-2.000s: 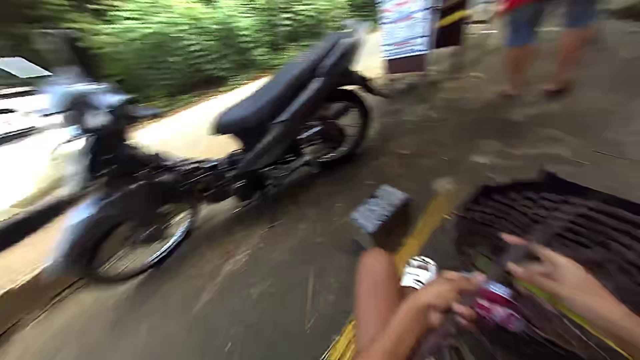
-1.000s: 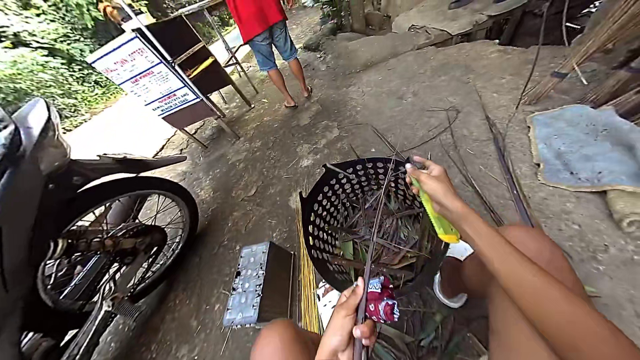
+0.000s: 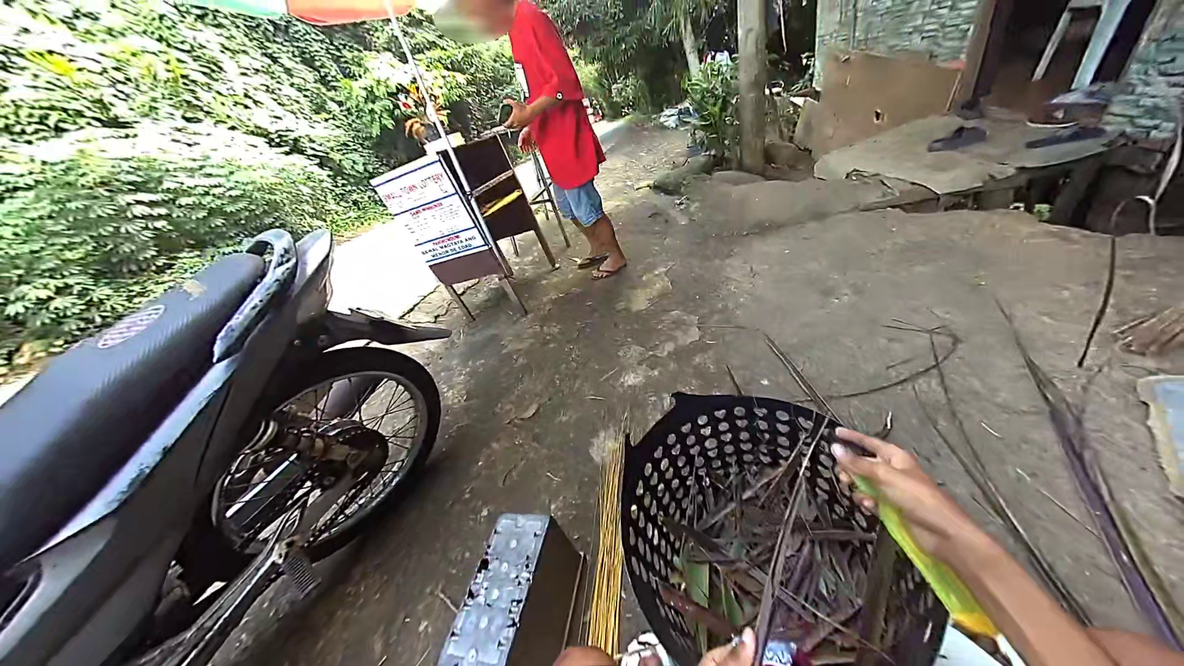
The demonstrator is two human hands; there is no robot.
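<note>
My right hand (image 3: 893,481) is closed around a tool with a yellow-green handle (image 3: 934,564) at the right rim of a black perforated plastic basket (image 3: 671,527). My left hand (image 3: 731,650), cut off by the bottom edge, holds the lower end of a long dark palm frond strip (image 3: 786,541), which slants up across the basket toward my right hand. Dry leaf scraps (image 3: 823,573) fill the basket's bottom. Beside the basket on the left lies a bundle of thin yellow sticks (image 3: 609,546).
A dark box with a grey, patterned top (image 3: 499,583) stands left of the sticks. A parked motorcycle (image 3: 139,398) takes up the left side. Beyond, a person in a red shirt (image 3: 564,120) stands by a sign board (image 3: 435,213). Long dark fronds (image 3: 1082,462) lie on the ground at right.
The view has tilted up since a second ago. The person in red, earlier facing away, now stands side-on at the sign board's stand. Both hands keep hold of the same things as a second ago.
</note>
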